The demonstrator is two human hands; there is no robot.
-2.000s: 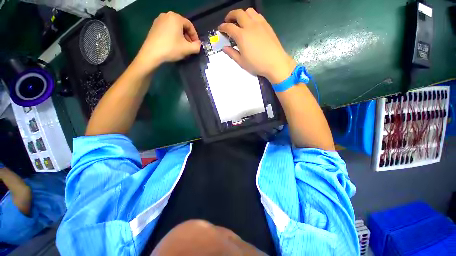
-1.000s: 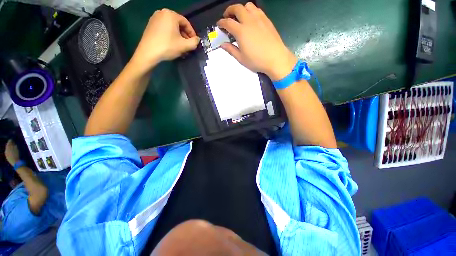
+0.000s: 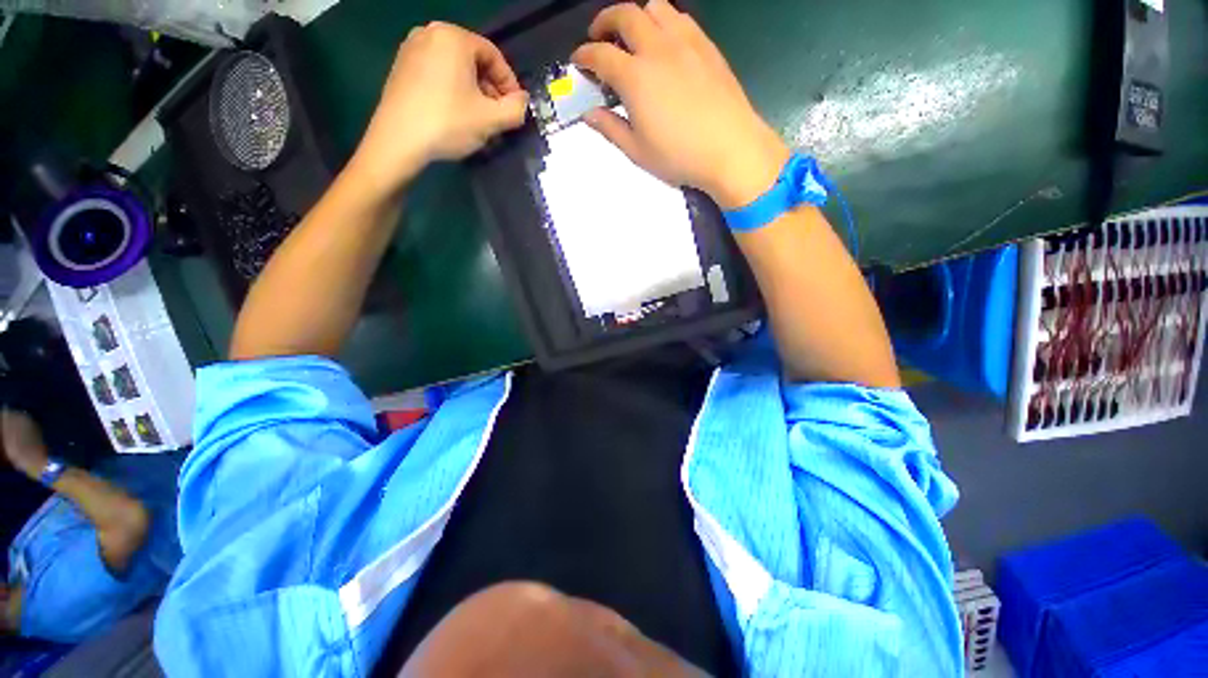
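An open device unit [image 3: 620, 232], flat and silvery-white, lies in a black foam fixture tray [image 3: 563, 355]. Its circuit board with a yellow patch [image 3: 562, 88] shows at the top end between my hands. My left hand [image 3: 448, 96] is at the board's left corner, thumb and fingertips pinched together; whether a small part is between them cannot be told. My right hand [image 3: 678, 96] rests over the board's right side, thumb and fingers apart, touching the unit. A blue wrist strap [image 3: 779, 196] is on my right wrist.
At left, a black parts tray [image 3: 307, 133] holds a round mesh dish [image 3: 251, 110] and dark small parts [image 3: 252, 228]. A purple-ringed cylinder [image 3: 93, 236] and white compartment tray [image 3: 122, 364] stand further left. At right are a black box [image 3: 1142, 80] and a rack of red-brown leads [image 3: 1119, 318].
My hands stay at the unit's top end with only slight finger shifts. The view has shifted slightly. The other person's arm at far left has moved.
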